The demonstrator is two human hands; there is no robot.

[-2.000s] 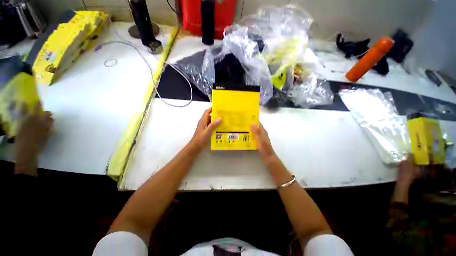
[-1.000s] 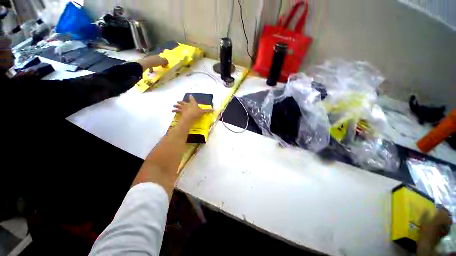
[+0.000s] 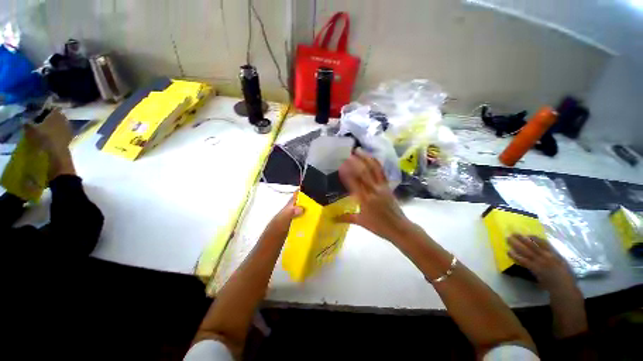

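A yellow carton [image 3: 299,240] stands tilted in front of me with its top open. Its pale grey-white tuck flap [image 3: 329,154] stands up at the back, with black panels below it. My left hand [image 3: 285,215] holds the carton's left side near the top edge. My right hand [image 3: 368,189] is over the carton's right side, thumb low by the rim and fingers raised beside the flap. The fingers are blurred, and I cannot tell if they hold anything. A crumpled clear bag [image 3: 384,156] lies just behind this hand.
A neighbour's hand [image 3: 541,259] is on another yellow carton [image 3: 502,233] at right, beside flat clear bags [image 3: 557,218]. A yellow strip [image 3: 236,211] crosses the table at left. Yellow blanks [image 3: 151,120], black flasks [image 3: 323,95], a red bag [image 3: 304,77] and an orange bottle [image 3: 527,137] stand or lie behind.
The closed carton at my hands two seconds ago went to the left table, under my left hand. Now both hands are at an open carton in front, and the view has swung back right.
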